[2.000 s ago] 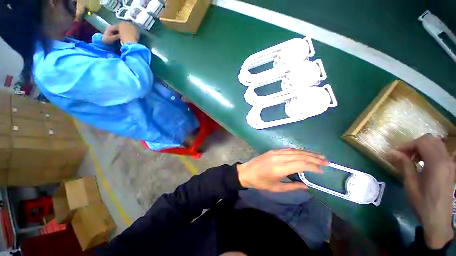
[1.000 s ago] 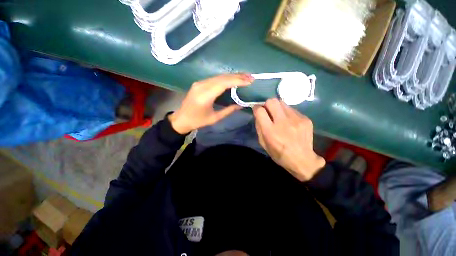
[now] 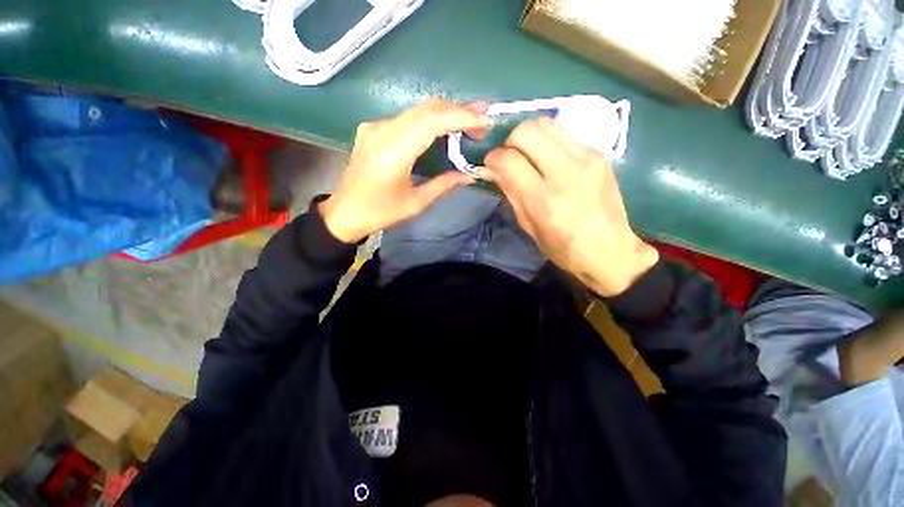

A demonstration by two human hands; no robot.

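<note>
A white plastic frame (image 3: 603, 121) lies at the front edge of the green bench, its round end and small tab to the right. My left hand (image 3: 401, 168) grips the open loop at its left end between thumb and fingers. My right hand (image 3: 560, 193) is bent over the near rim, fingertips pressed together at the frame's lower left part. Its fingers cover part of the loop. Whether a thin part is in the right fingertips cannot be told.
A carton (image 3: 729, 74) of pale slivers stands at the back. Stacked white frames (image 3: 828, 84) lie right of it, others (image 3: 297, 67) at upper left. Small metal parts (image 3: 879, 236) lie at the far right. People in blue sit on both sides, with red stools beside them.
Since the oldest frame, my right hand has come from the carton to the frame. In the last second, its fingertips have moved left along the near rim. The view has shifted.
</note>
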